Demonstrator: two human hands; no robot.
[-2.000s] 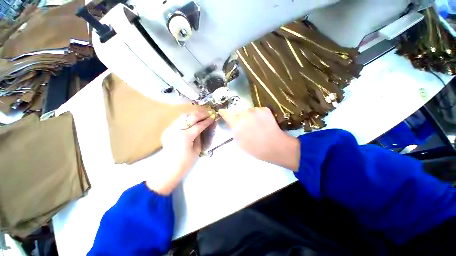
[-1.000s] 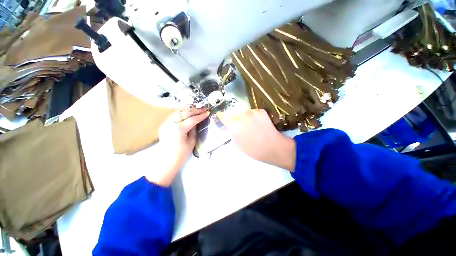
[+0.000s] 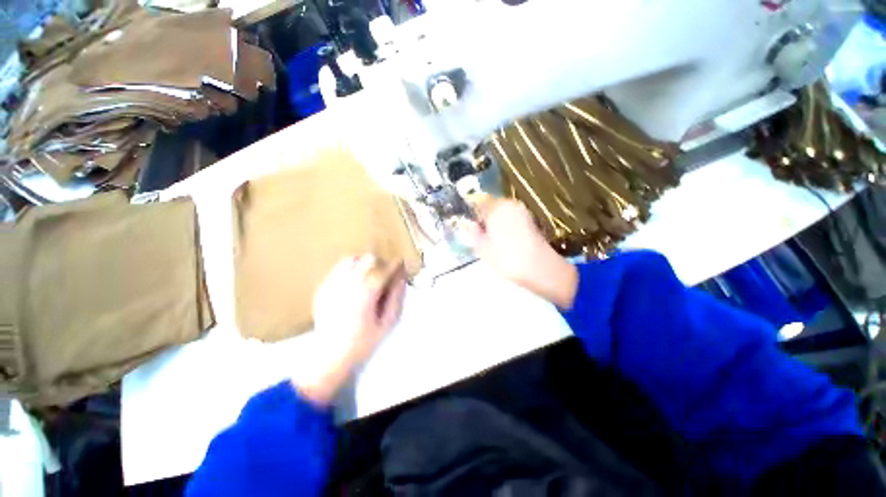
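A tan-brown fabric panel [image 3: 316, 228] lies flat on the white table, its right edge beside the presser foot [image 3: 449, 206] of the white sewing machine [image 3: 583, 49]. My left hand [image 3: 357, 306] is on the panel's lower right corner, fingers bent; the corner is between or under the fingers. My right hand [image 3: 513, 243] is just right of the presser foot, fingertips close to it. What its fingers touch is blurred and partly hidden. I cannot make out a zipper under the foot.
A zipper bundle [image 3: 583, 175] lies right of the needle under the arm. A second bundle [image 3: 818, 141] is at the far right. A squared panel stack [image 3: 112, 291] is at left, with layered brown cloth [image 3: 146, 73] at upper left. Blue bins [image 3: 772, 291] are lower right.
The panel now lies further out from under the machine head and shows more of its surface. My left hand has moved down and away from the foot. The view has shifted.
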